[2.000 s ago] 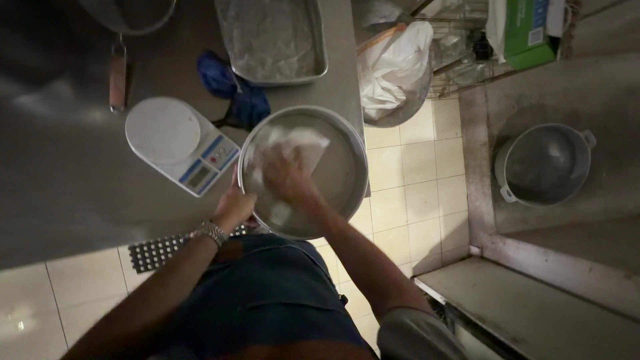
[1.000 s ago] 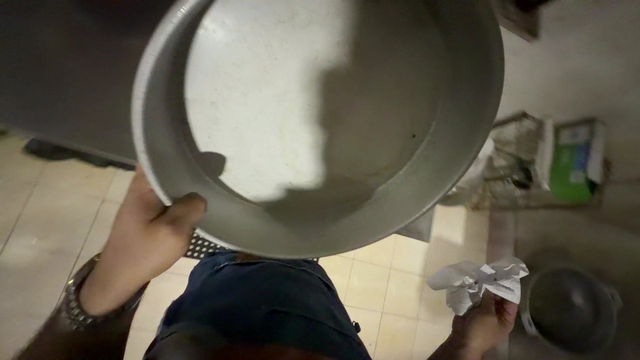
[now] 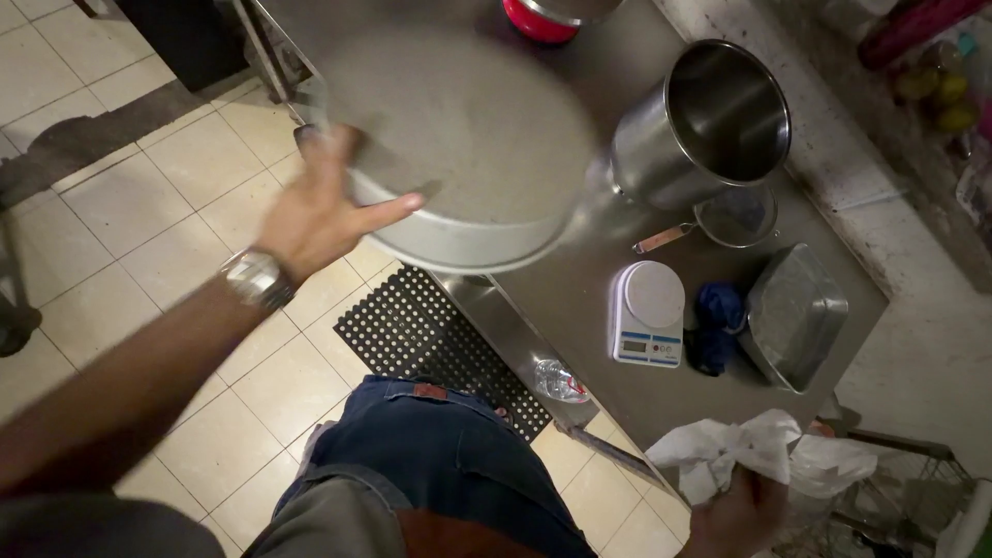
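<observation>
My left hand [image 3: 318,205], with a metal watch on its wrist, grips the near left edge of a large round metal pan [image 3: 465,139]. The pan is blurred and its flat bottom faces up toward the camera. At the lower right my right hand [image 3: 740,504] holds a crumpled white paper towel [image 3: 728,449] near the table's corner. Between the two hands, on the steel table [image 3: 573,310], stands a white kitchen scale [image 3: 649,314]. Beside the scale lie a dark blue bundle [image 3: 717,322] and a rectangular metal pan [image 3: 798,318].
A tall steel pot [image 3: 705,124] stands at the back of the table, near a strainer [image 3: 736,217] with a wooden handle. A red bowl [image 3: 542,19] is at the top. A plastic bottle [image 3: 559,381] lies below the table's edge, by a black perforated mat [image 3: 434,341].
The round pan, wiped on the table two seconds ago, has been lifted, and my left hand has carried it left over the table. My right hand is away from it with the paper. The view has swung.
</observation>
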